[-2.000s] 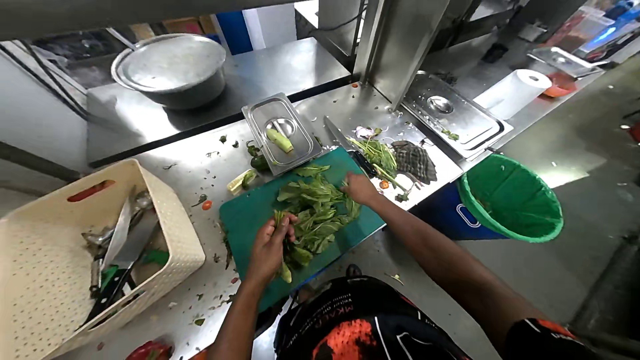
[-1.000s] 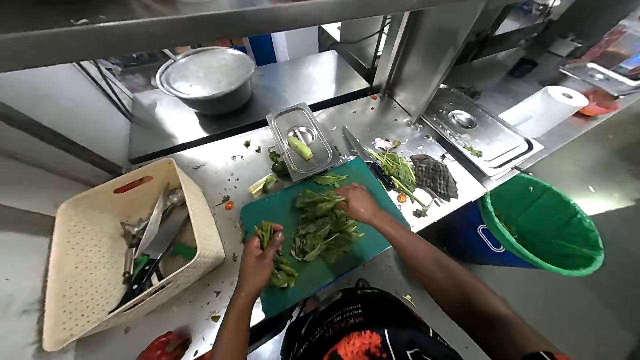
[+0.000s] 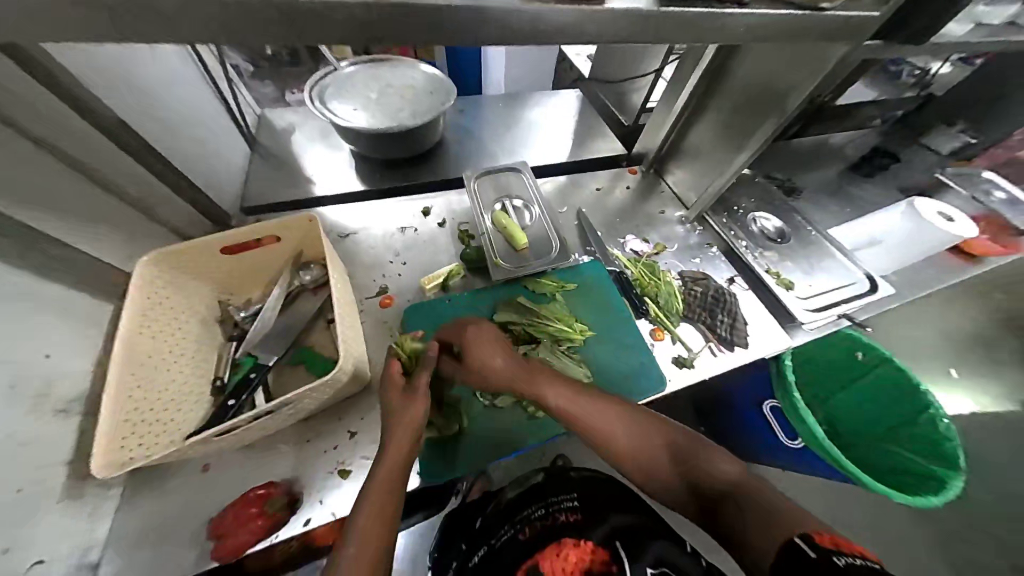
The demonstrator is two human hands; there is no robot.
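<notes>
My left hand is closed around a bunch of leafy greens over the left side of a green cutting board. Close beside it is my right hand, its fingers at the edge of that bunch; whether they pinch a leaf is hidden. More leafy greens lie loose on the board, and some are under my wrists. Past the board's right edge rests a knife with a black handle, next to a pile of stems. A steel lid behind the board carries a pale green vegetable piece.
On the left stands a cream plastic basket holding knives and utensils. A red bell pepper lies near the front edge. A checked cloth is at right, above a green-lined bin. A lidded pot stands behind; a steel shelf runs overhead.
My right hand has moved left from the greens on the board to beside my left hand. The left hand still holds its bunch, now more upright. The view has shifted.
</notes>
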